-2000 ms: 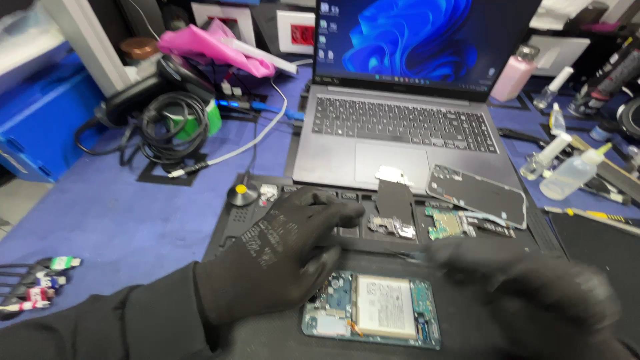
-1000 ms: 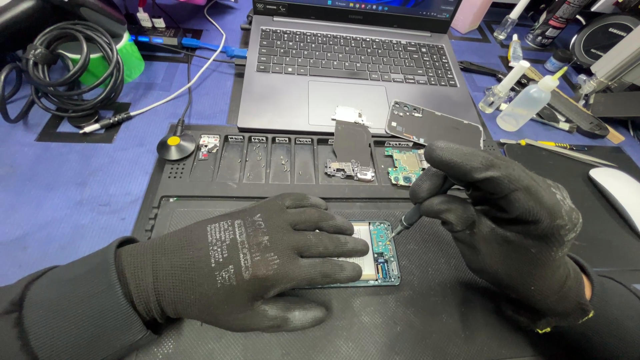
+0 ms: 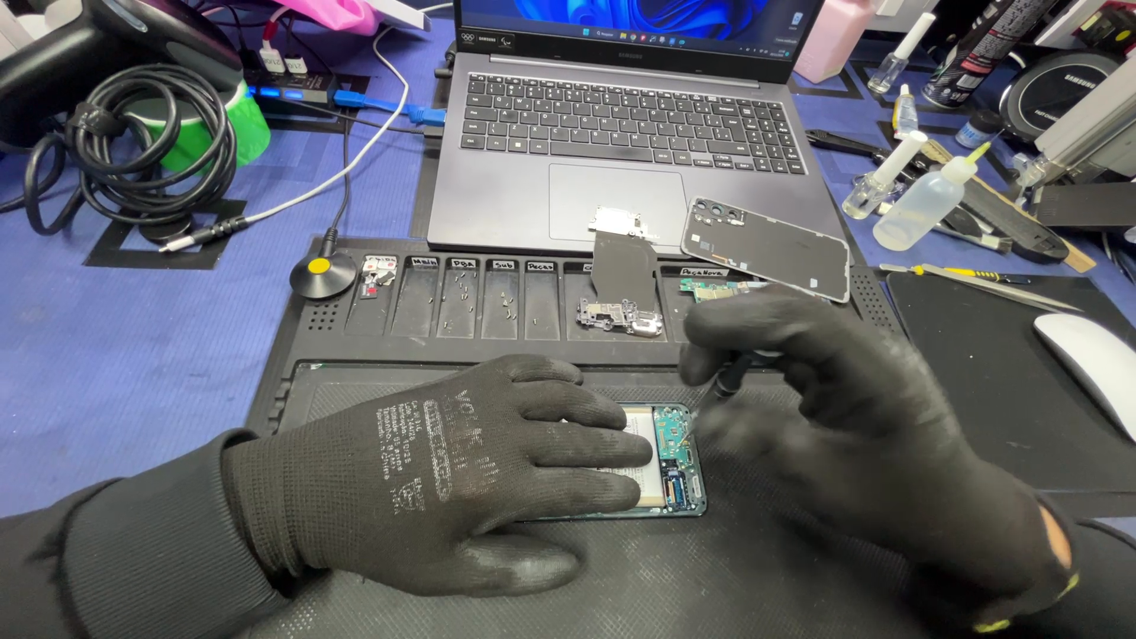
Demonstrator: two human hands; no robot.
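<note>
An opened smartphone (image 3: pixel 698 506) lies on the black work mat, its battery (image 3: pixel 646 461) and green circuit board (image 3: pixel 674 432) exposed. Spread flat over it, my black-gloved left hand (image 3: pixel 479 453) presses the battery with its fingers and hides the phone's left part. My right hand (image 3: pixel 825 426), gloved too and partly blurred, grips a dark screwdriver (image 3: pixel 729 377) whose thin tip reaches the right end of the circuit board. Whether the tip sits in a screw cannot be told.
Behind the phone, a parts tray (image 3: pixel 541 302) holds small screws, a metal bracket with a dark flex sheet (image 3: pixel 624 271) and another board (image 3: pixel 710 288). The phone's back cover (image 3: pixel 768 248) rests partly on the laptop (image 3: pixel 612 186). A mouse (image 3: pixel 1087 364) and dropper bottle (image 3: pixel 923 204) are right.
My left hand, earlier at the phone's upper left side, now lies across the phone. My right hand has come to the phone's right end with the screwdriver. The view has shifted.
</note>
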